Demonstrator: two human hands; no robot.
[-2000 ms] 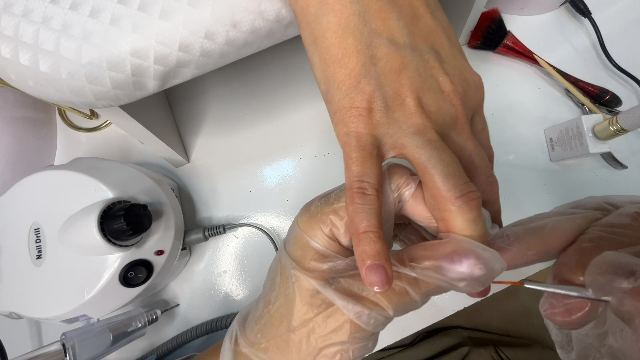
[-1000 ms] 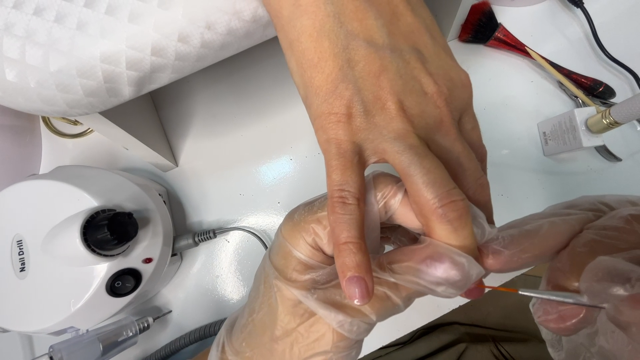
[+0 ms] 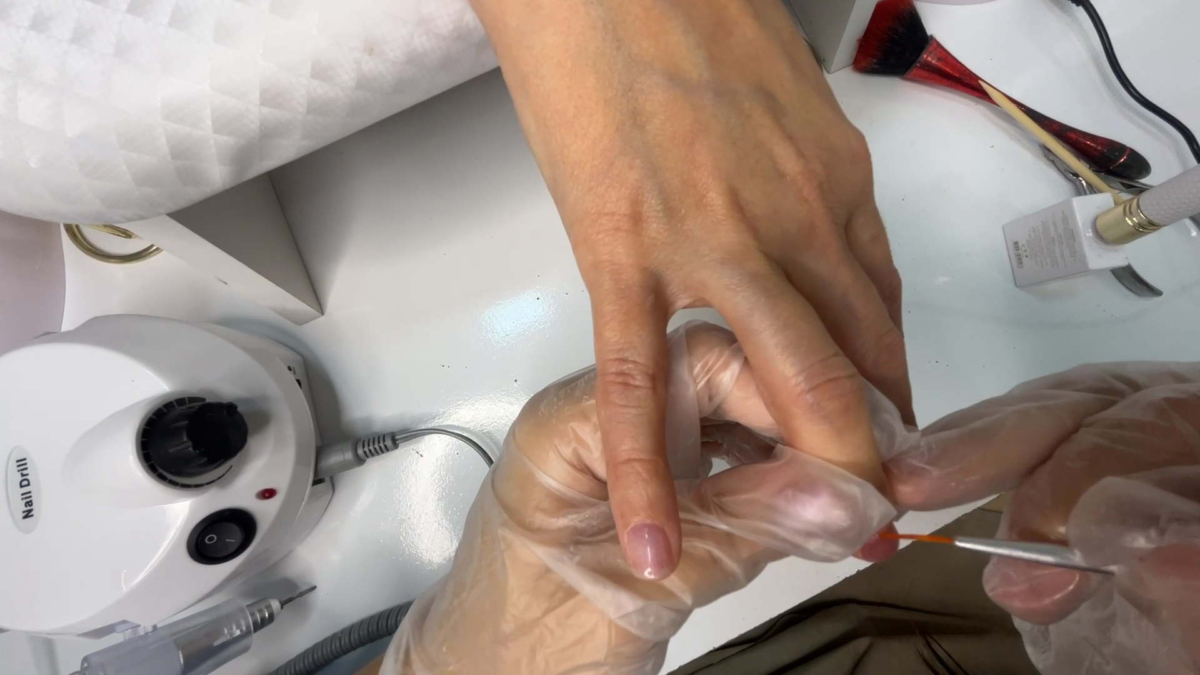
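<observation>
My left hand (image 3: 600, 525), in a clear plastic glove, grips a finger of another person's hand (image 3: 712, 187), which reaches in from the top with its palm down. My right hand (image 3: 1097, 497), gloved alike at the right edge, holds a thin nail-art brush (image 3: 1017, 550) with a silver ferrule and orange bristles. The bristle tip touches or nearly touches the pinkish-red nail (image 3: 878, 545) of the held finger. One finger of my right hand rests against the other person's hand. The pale pink nail (image 3: 650, 550) of another finger points down over my left glove.
A white nail drill machine (image 3: 159, 469) stands at left, its handpiece (image 3: 187, 642) below. A quilted white armrest (image 3: 234, 94) fills the upper left. At right lie a red-handled brush (image 3: 1008, 89), a wooden stick (image 3: 1050, 136) and a polish bottle (image 3: 1059, 239) with an applicator over it.
Both my hands keep nearly the same hold on the finger and the brush. Nothing else has plainly changed, apart from a slight shift of the view.
</observation>
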